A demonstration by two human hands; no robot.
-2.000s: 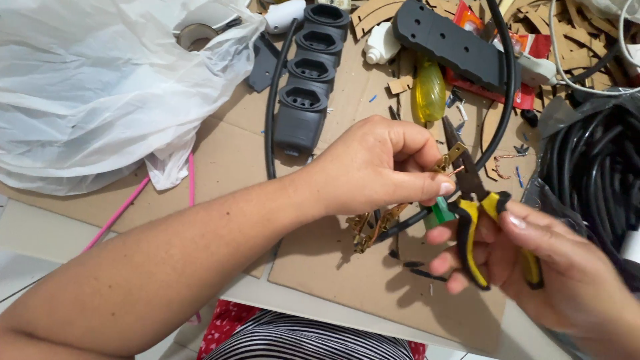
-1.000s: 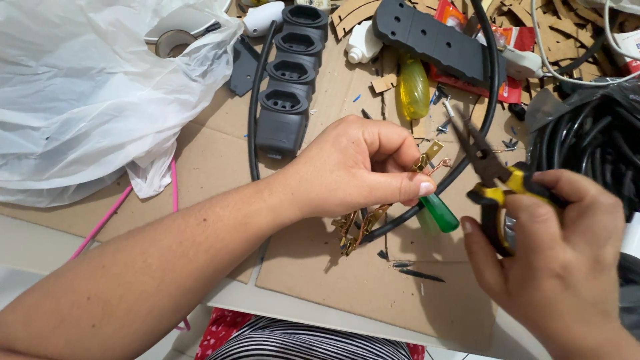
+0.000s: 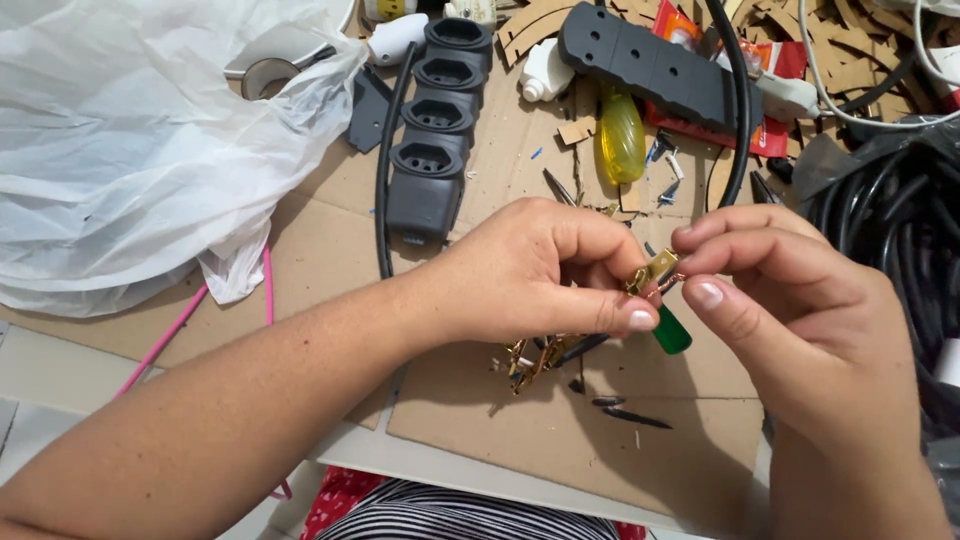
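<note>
Between its thumb and fingers my left hand [image 3: 540, 277] pinches a brass contact strip [image 3: 661, 264], with bare copper wire strands [image 3: 667, 283] at it. A green handle [image 3: 672, 330], perhaps of a small tool, sticks out below the same fingertips. My right hand [image 3: 795, 300] has its fingertips at the strip's right end and the strands; whether they grip anything is not clear. Below my left hand hang more brass strips and wires [image 3: 525, 367], near a black cable. A black multi-outlet power strip housing [image 3: 431, 142] lies beyond my left wrist.
A white plastic bag [image 3: 135, 150] lies at left. Across the back are a black power strip cover [image 3: 652, 64], a yellow bottle [image 3: 621, 139] and cardboard scraps [image 3: 855, 45]. Coiled black cable [image 3: 892, 217] sits at right. Black offcuts [image 3: 637, 418] lie near the front edge.
The yellow-and-black pliers have left my right hand, which has moved to the brass strip and copper strands. My left hand keeps the strip pinched at about the same place.
</note>
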